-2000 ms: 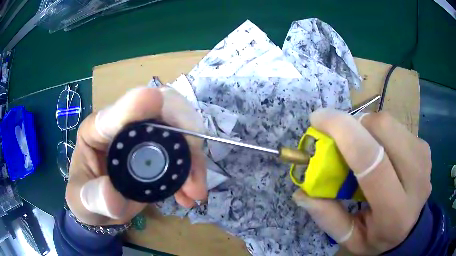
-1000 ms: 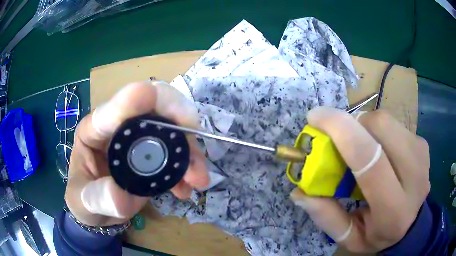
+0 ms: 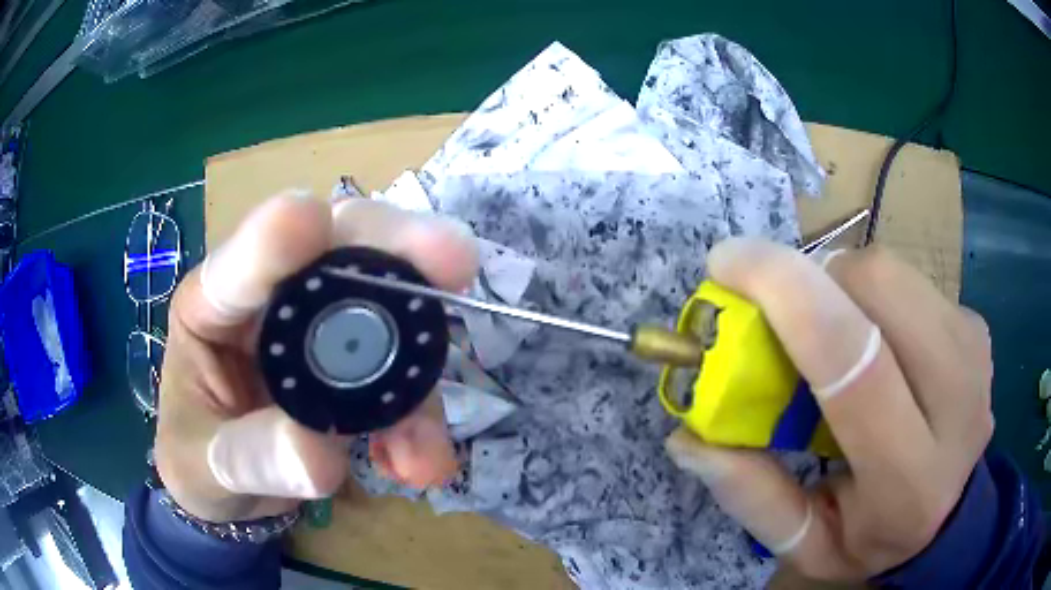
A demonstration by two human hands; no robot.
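My left hand point(image 3: 248, 369), with whitish finger cots, holds a round black perforated disc point(image 3: 300, 386) by its rim. The disc's silvery-grey centre faces me. My right hand point(image 3: 859, 403) holds a deburring tool by its yellow-and-blue handle point(image 3: 743, 375). A brass-coloured collar point(image 3: 666, 343) joins the handle to a thin silver shaft point(image 3: 542, 323). The shaft points left, and its tip lies over the disc's upper edge by the holes; whether it sits in a hole I cannot tell. A smudged white cloth point(image 3: 611, 461) lies under both hands.
A tan board point(image 3: 277, 173) lies under the cloth on the green mat point(image 3: 461, 58). A thin silver rod or tweezers point(image 3: 839, 233) and a dark cord point(image 3: 885, 173) are at the right. Eyeglasses point(image 3: 150, 259) and a blue bin point(image 3: 44, 334) are at the left. A clear plastic tray point(image 3: 173, 35) is upper left.
The disc has turned in my left hand and moved slightly up and right. My left fingers have shifted on its rim. The tool and my right hand have barely moved.
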